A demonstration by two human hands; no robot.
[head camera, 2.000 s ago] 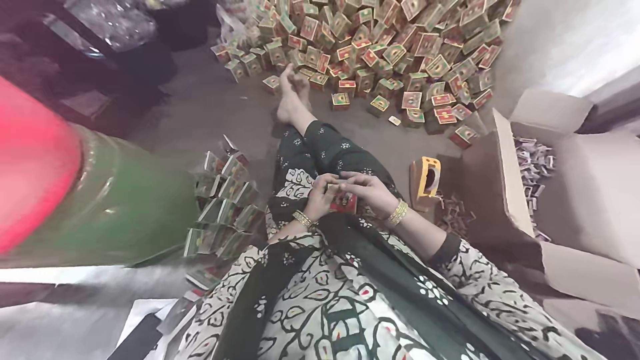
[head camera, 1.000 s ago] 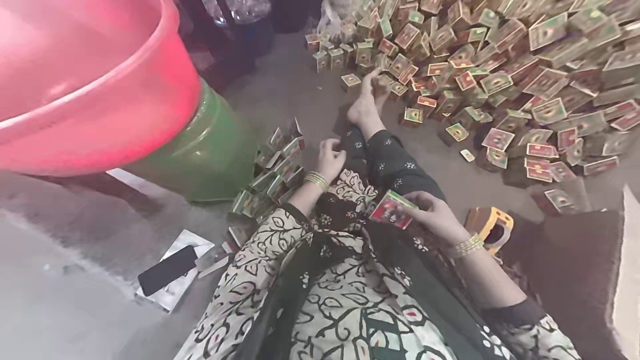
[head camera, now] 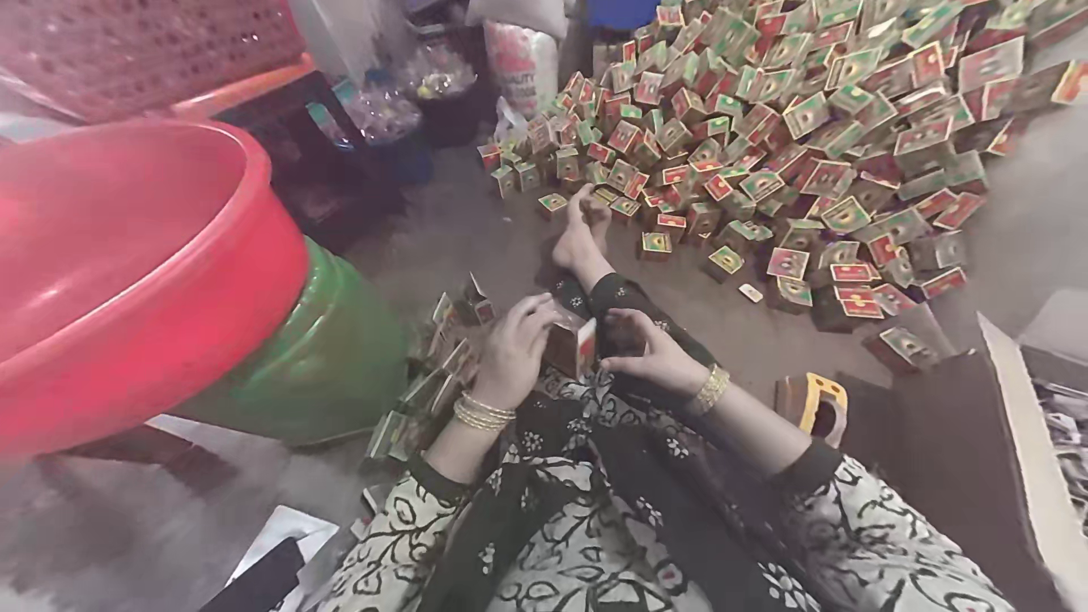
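Note:
My left hand (head camera: 515,348) has its fingers around a small printed cardboard box (head camera: 571,347), reddish brown with a pale edge, held above my lap. To the right of the box my right hand (head camera: 653,357) is spread, its thumb and fingers apart, near the box's pale edge; whether a fingertip touches it is unclear. Beside my left forearm lies a group of small boxes (head camera: 438,374). Past my bare feet spreads a big heap of similar red and green printed boxes (head camera: 765,153).
A red plastic tub (head camera: 255,246) and a green drum (head camera: 340,357) stand at the left. A yellow-and-black object (head camera: 824,404) lies right of my leg, beside an open cardboard carton (head camera: 1020,442). A dark flat object (head camera: 259,578) lies at bottom left.
One second ago my right hand held a printed piece away from my left hand. Now my hands are close together, the box is at my left hand and my right hand is spread.

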